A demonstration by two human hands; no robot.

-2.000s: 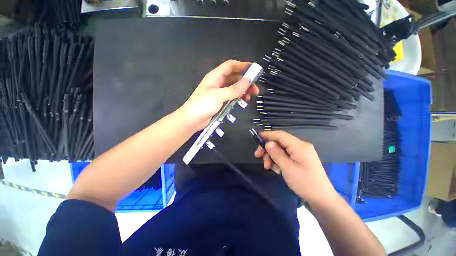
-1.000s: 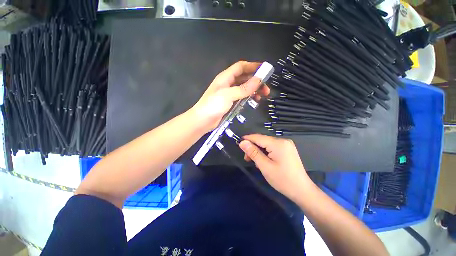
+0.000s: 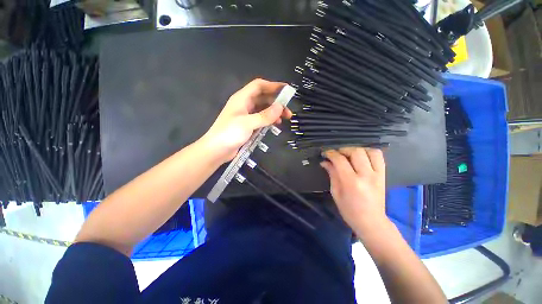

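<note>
My left hand (image 3: 240, 119) grips the upper end of a silver loading bar (image 3: 235, 167), held tilted above the dark table. Small holder blocks project from its right edge. Two black cables (image 3: 285, 189) hang from the two lowest blocks towards my body; the upper blocks hold no cable. My right hand (image 3: 355, 178) is at the lower edge of the fanned cable pile (image 3: 356, 101), with its fingertips on a cable whose metal tip points left. My fingers hide most of that cable, and I cannot tell if it is lifted.
A dense bundle of black cables (image 3: 50, 130) lies at the left. The steel lower mould (image 3: 238, 13) stands behind the table (image 3: 160, 89). A blue crate (image 3: 496, 172) with black cables is at the right, another (image 3: 178, 237) below the table. A white bucket (image 3: 484, 50) is behind right.
My right hand carried a cable to the bar's second-lowest block, let it go there, and moved right to the pile. The bar now bears two cables instead of one. My left hand keeps its grip.
</note>
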